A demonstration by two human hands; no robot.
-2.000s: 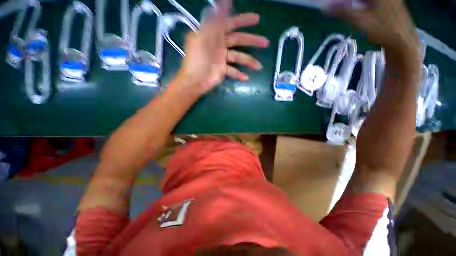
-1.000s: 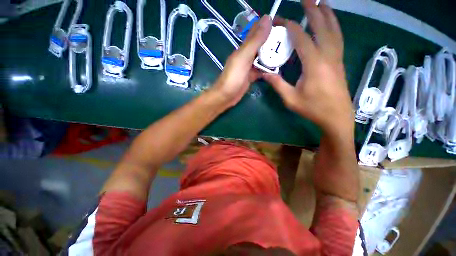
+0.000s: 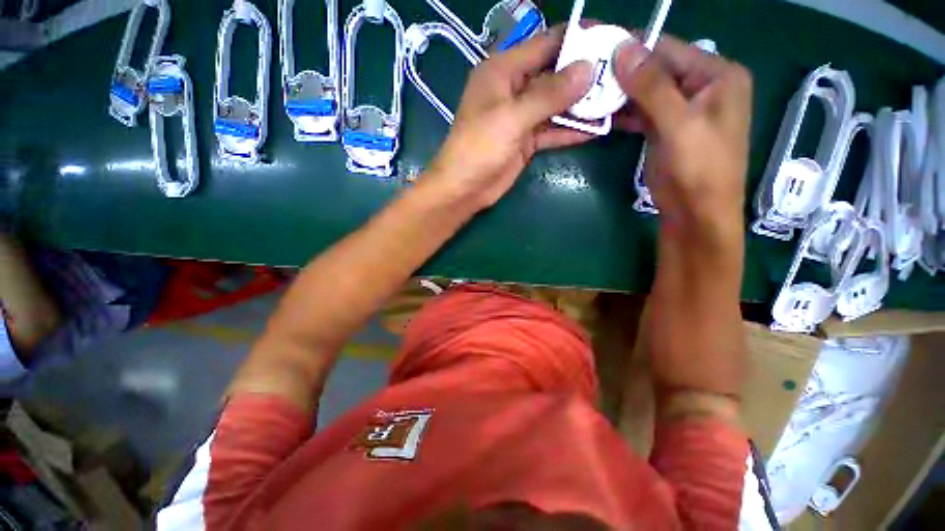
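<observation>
A plain white looped unit (image 3: pixel 598 75) is held up between my hands at the top centre, its round end towards me with a small dark mark. My left hand (image 3: pixel 518 109) grips its left side, thumb on the disc. My right hand (image 3: pixel 689 114) grips its right side, thumb also on the disc. The top of the loop is cut off by the frame edge. Part of another white piece (image 3: pixel 645 192) shows on the green surface just left of my right wrist.
Blue-marked units (image 3: pixel 371 140) lie in a row at left and centre on the green surface (image 3: pixel 311 213). Plain white units (image 3: pixel 796 190) are piled at right. An open carton (image 3: pixel 725 379) with a clear bag (image 3: pixel 845 389) stands below the edge. A person's arm (image 3: pixel 23 296) shows at far left.
Two seconds ago my hands were apart; since one second ago the held unit has moved slightly right and up, and both thumbs now lie on its disc. The view has shifted.
</observation>
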